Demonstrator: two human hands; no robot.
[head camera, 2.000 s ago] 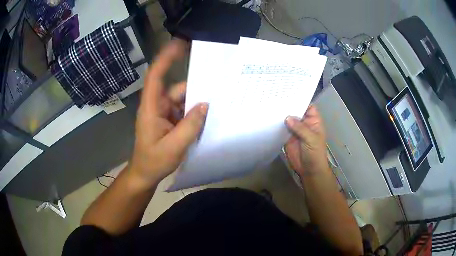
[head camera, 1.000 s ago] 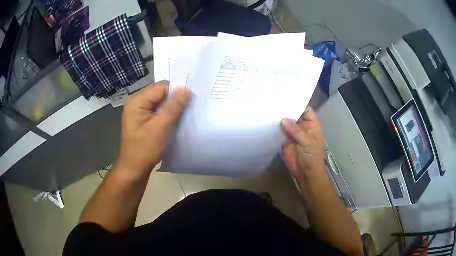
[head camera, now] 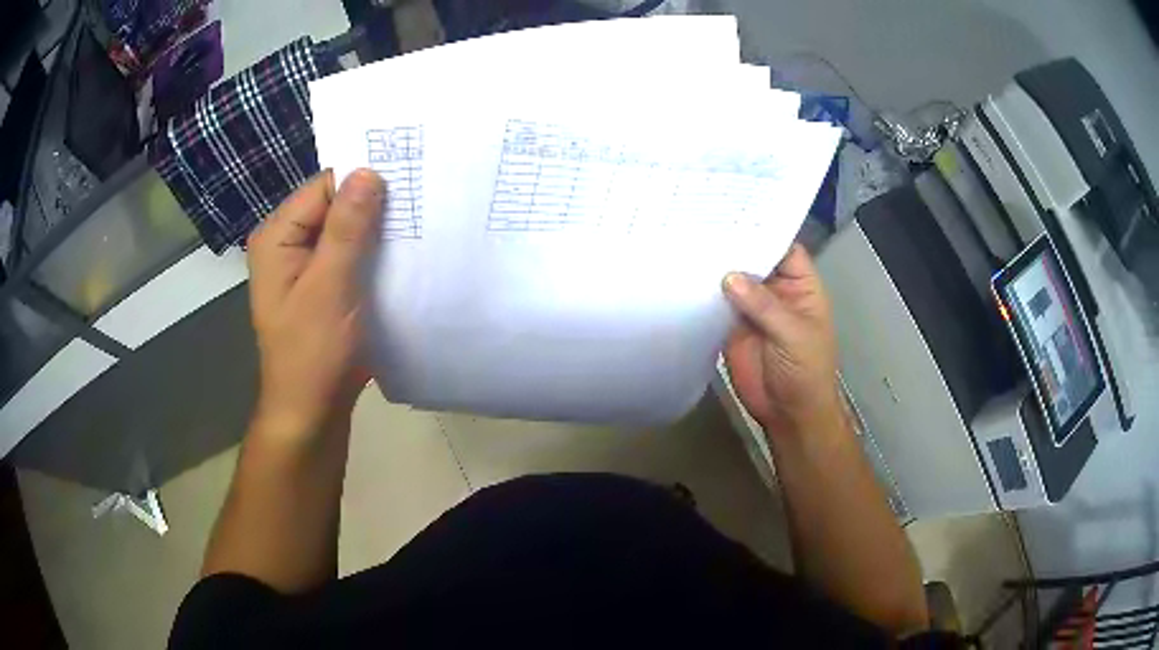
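Several white printed sheets [head camera: 547,292] are held up in front of me, fanned out so their top right corners show in steps. Faint tables are printed on their upper part. My left hand [head camera: 311,292] grips the left edge, thumb on top and fingers behind the paper. My right hand [head camera: 782,337] grips the right edge, thumb on top, fingers partly hidden behind. The exact number of sheets cannot be told.
A grey-white photocopier [head camera: 941,368] with a lit touchscreen [head camera: 1052,337] stands at the right. A grey desk partition [head camera: 165,368] with a dark plaid cloth [head camera: 235,152] over it is at the left. A dark rack [head camera: 1080,610] is at the lower right. Tiled floor shows below.
My left hand has moved left and now grips the sheets' left edge. The sheets are spread wider and raised a little, with more printed table showing. My right hand has stayed nearly in place.
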